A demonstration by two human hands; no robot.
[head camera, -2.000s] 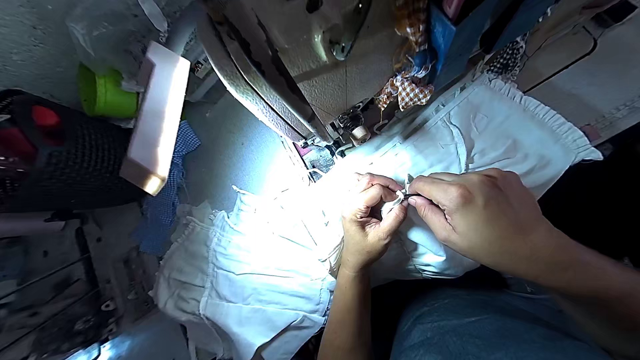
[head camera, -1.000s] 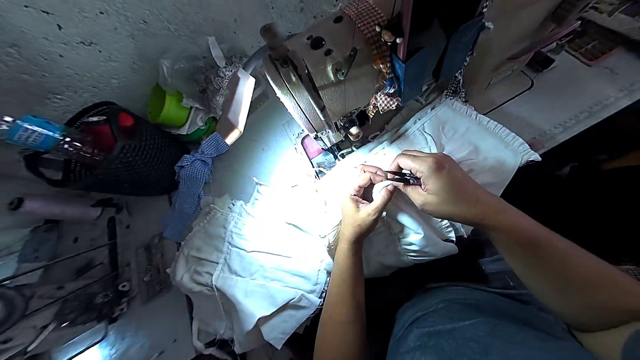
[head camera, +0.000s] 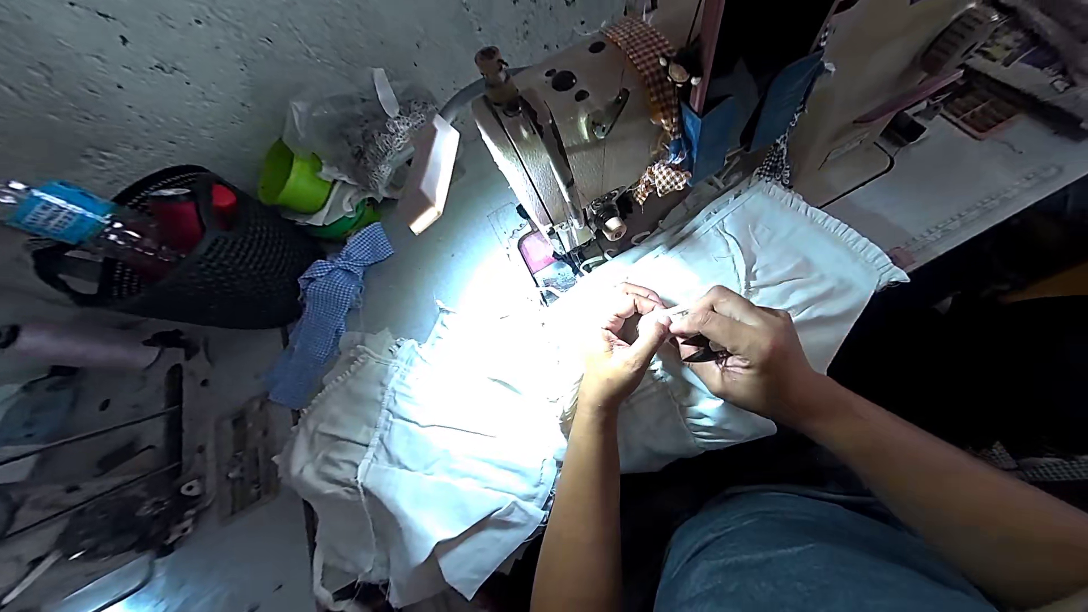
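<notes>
White fabric with gathered, ruffled edges (head camera: pixel 459 459) lies across the sewing machine's bed and over my lap, brightly lit near my hands. My left hand (head camera: pixel 625 344) pinches a small bit of the white material between thumb and fingers. Close against it, my right hand (head camera: pixel 748 348) pinches the same spot with thumb and forefinger. Small dark thread snips (head camera: pixel 699 348) are held in my right palm, their blades pointing left. Just beyond my hands stands the sewing machine's head (head camera: pixel 561 136), its needle area above the far edge of the fabric.
A black woven basket (head camera: pixel 229 272) with a plastic bottle (head camera: pixel 68 212) stands at left, beside a green container (head camera: pixel 293 178). A blue gingham strip (head camera: pixel 327 306) hangs near the table edge. A pale block-shaped object (head camera: pixel 429 174) is left of the machine head. A thread cone (head camera: pixel 85 344) lies far left.
The dark snips showed between my fingertips a second ago; now they sit lower in my right hand, whose fingertips pinch the material beside my left. The view has shifted.
</notes>
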